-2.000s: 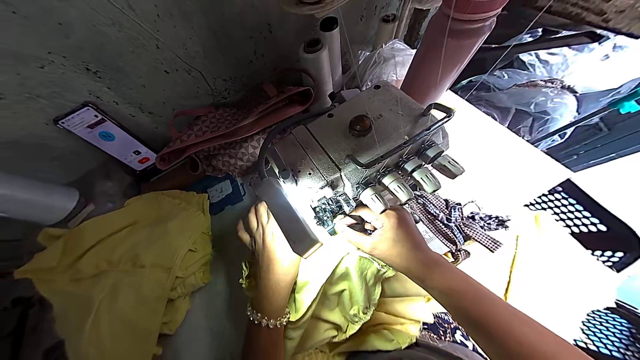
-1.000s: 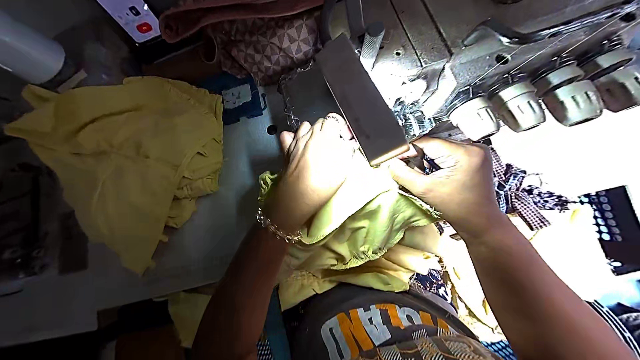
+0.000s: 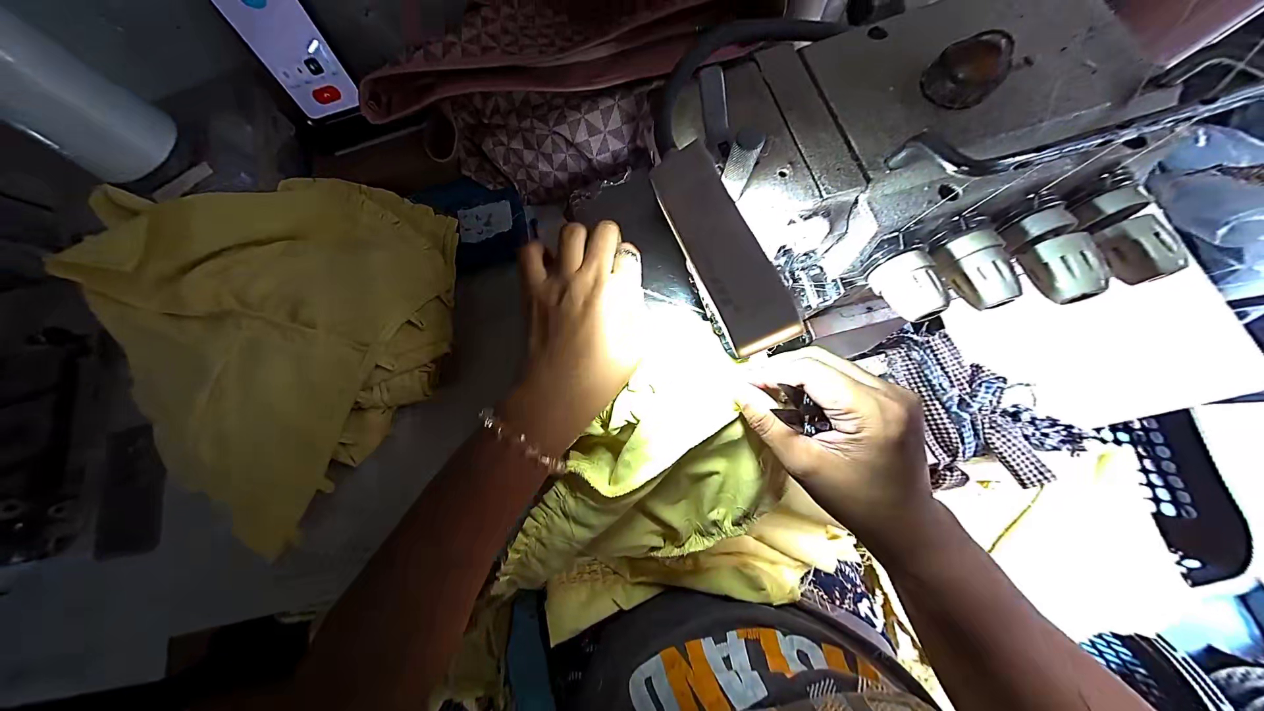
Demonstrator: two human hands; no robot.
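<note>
Yellow fabric (image 3: 681, 464) lies under both hands at the front of an overlock sewing machine (image 3: 839, 109), brightly lit near the machine's needle area. My left hand (image 3: 583, 316), with a beaded bracelet at the wrist, rests on the fabric's upper left part, fingers bent and spread. My right hand (image 3: 849, 425) pinches the fabric's edge between thumb and finger, just below the machine's rectangular cover (image 3: 729, 252). A small dark tool, perhaps thread snips, shows inside its palm. Glare hides the cloth between the hands.
More yellow fabric (image 3: 267, 316) lies at the left of the table. Behind are a smartphone (image 3: 296, 59), a patterned bag (image 3: 553, 138) and a blue packet (image 3: 479, 222). Tension knobs (image 3: 1062, 262) line the machine's front. Checked cloth strips (image 3: 973, 405) lie right of my right hand.
The view has moved closer since the first frame. My left hand has lifted its knuckles and spread its fingers on the cloth. My right hand has shifted slightly down from the machine's cover.
</note>
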